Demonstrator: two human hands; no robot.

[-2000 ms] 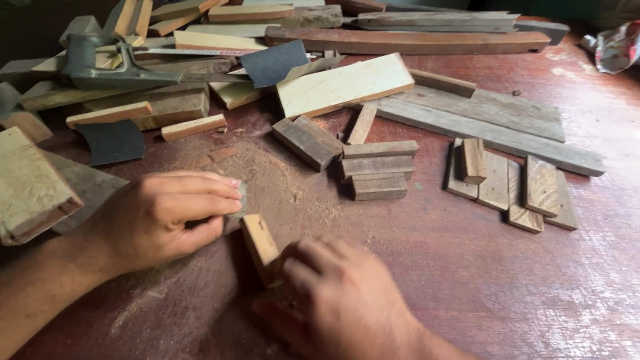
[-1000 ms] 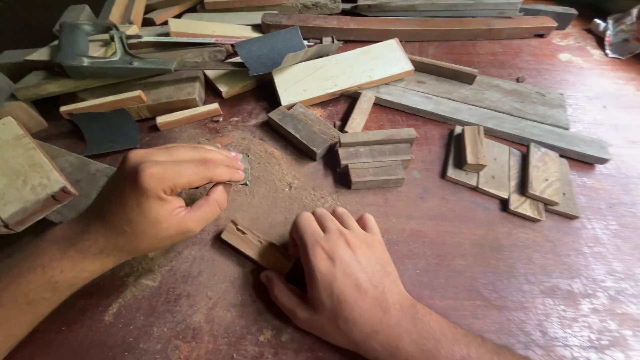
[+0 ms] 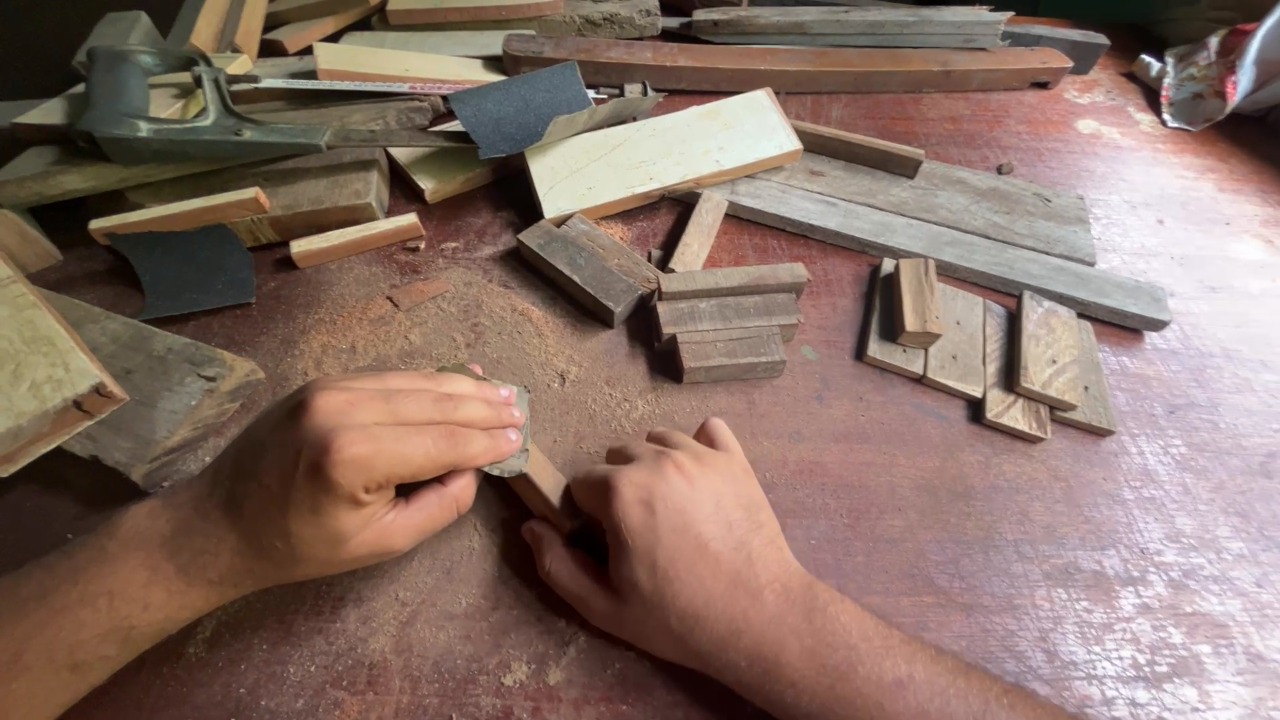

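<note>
My left hand (image 3: pixel 385 465) presses a worn piece of sandpaper (image 3: pixel 512 455) onto the far end of a small wooden block (image 3: pixel 543 487). Its fingers lie together over the sheet. The near end of the block is gripped by my right hand (image 3: pixel 670 530), whose palm hides part of it. Sawdust (image 3: pixel 480 330) covers the reddish tabletop beyond both hands. Several dark wood blocks (image 3: pixel 725 315) lie just past my right hand, and several lighter, sanded-looking pieces (image 3: pixel 955 340) lie farther right.
A metal hand-saw frame (image 3: pixel 200 115) rests on wood offcuts at the back left. Dark sandpaper sheets (image 3: pixel 190 270) lie near it. A pale board (image 3: pixel 665 150) and long grey planks (image 3: pixel 930 240) stretch across the back. A thick board (image 3: pixel 45 370) stands at the left edge.
The sandpaper in my left hand was apart from the block one second ago and now lies over its end. The block has turned between the earlier frames and now, still in my right hand.
</note>
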